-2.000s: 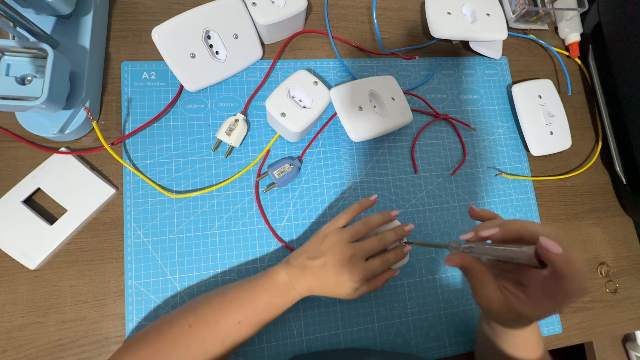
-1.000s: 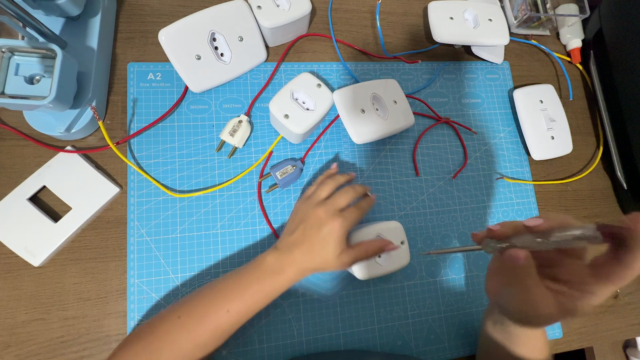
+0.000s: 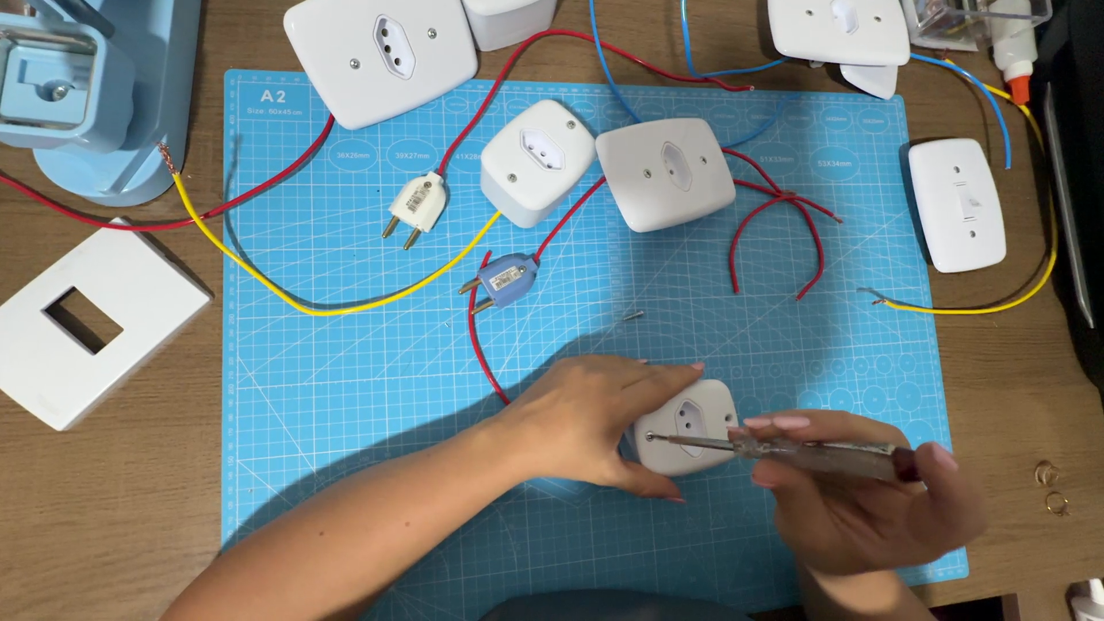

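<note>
My left hand [image 3: 595, 423] grips a small white wall socket box [image 3: 711, 397] by its left side, thumb and fingers around it, on the blue cutting mat [image 3: 388, 535]. In my right hand [image 3: 862, 500] is a screwdriver [image 3: 828, 457] with a clear handle, its shaft lying across the socket and its tip at the left screw of the cover. The cover's right screw hole is visible near my right fingers. A loose screw [image 3: 634, 316] lies on the mat above my left hand. A red wire [image 3: 483, 354] runs down behind my left wrist.
Other white sockets [image 3: 668, 172], a white plug [image 3: 418, 207], a blue plug [image 3: 504, 280] and a yellow wire [image 3: 319, 312] lie across the upper mat. A white cover plate [image 3: 155, 302] sits left, a switch [image 3: 957, 207] right. Two rings [image 3: 1056, 503] lie on the wooden table.
My left hand has moved from over the socket to its left side. The screwdriver tip has moved left, from beside the socket to the left screw. The loose screw now shows on the mat.
</note>
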